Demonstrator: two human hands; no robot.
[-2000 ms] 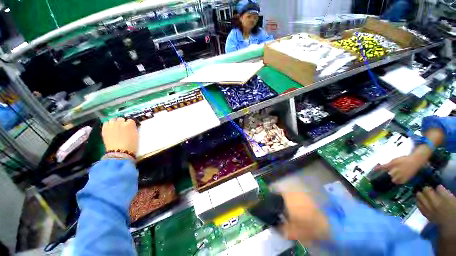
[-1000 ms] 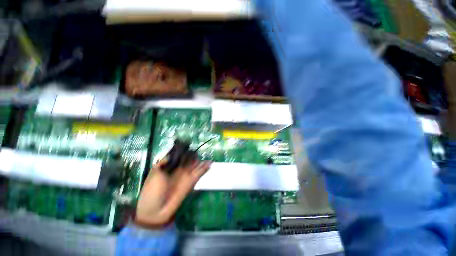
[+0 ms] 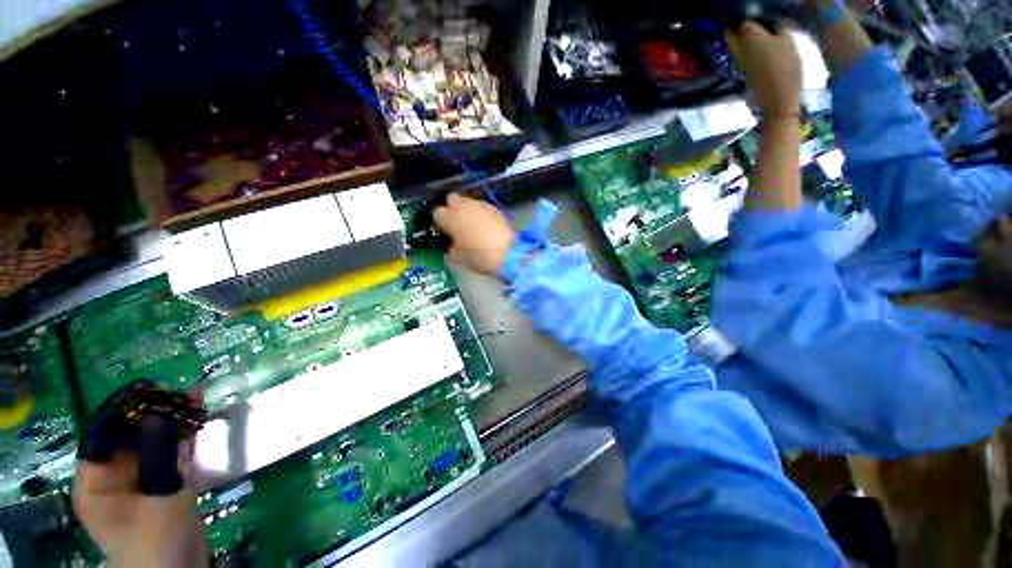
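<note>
A large green circuit board lies in front of me, with a long white-silver bar across it and a finned heatsink with a yellow strip along its far edge. My left hand, black coverings on its fingertips, is over the board's left part by the bar's left end. Small dark and brassy bits show at its fingertips; whether it grips them is unclear. My right hand is at the board's far right corner, beside the heatsink, fingers bent down. Its fingertips are dark and whatever they hold is hidden.
Behind the board stand a cardboard tray of dark red components, a black bin of cream-white components and a bin of tan-brown ones. At right, another person's blue-sleeved arms reach over a second board. A metal rail runs nearest me.
The view has shifted and tilted. My right arm, stretched up across the bins one second ago, is now lower with its hand at the board's far corner. My left hand has moved to the lower left.
</note>
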